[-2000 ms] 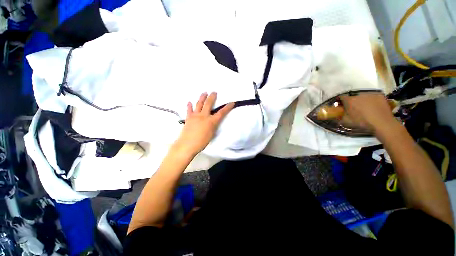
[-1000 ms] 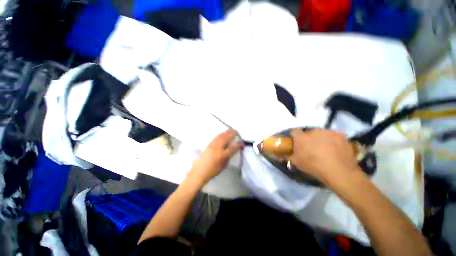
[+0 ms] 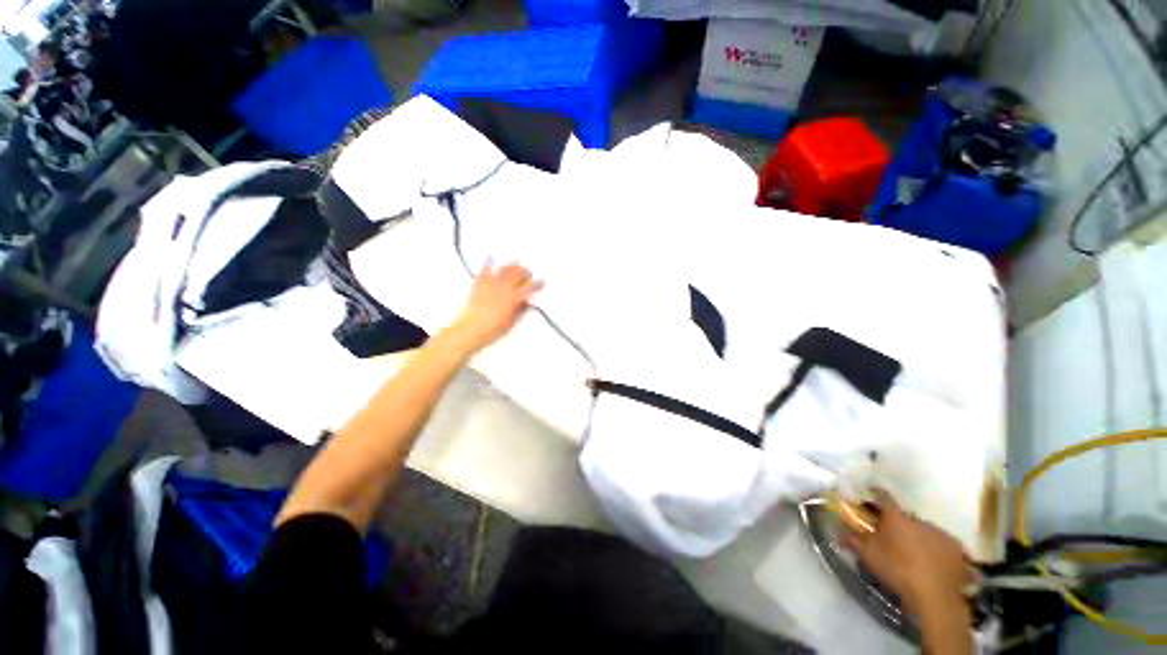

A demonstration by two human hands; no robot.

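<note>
A white garment (image 3: 602,243) with black panels lies spread on the white pressing table (image 3: 448,448). A thin dark seam runs along it and joins a black strip (image 3: 678,410). My left hand (image 3: 503,301) rests on the garment at the thin seam, fingers slightly apart. My right hand (image 3: 906,553) grips the steam iron (image 3: 845,563) at the table's right front, beside the garment. My hand covers much of the iron's handle.
A black-and-white garment pile (image 3: 211,275) lies at the table's left end. Blue crates (image 3: 518,64), a red container (image 3: 825,166) and a white box (image 3: 755,62) stand behind the table. A yellow hose (image 3: 1088,450) hangs at the right.
The iron has moved from the black strip to the right front of the table. My left hand has moved left along the seam. The view has shifted, showing more floor behind the table.
</note>
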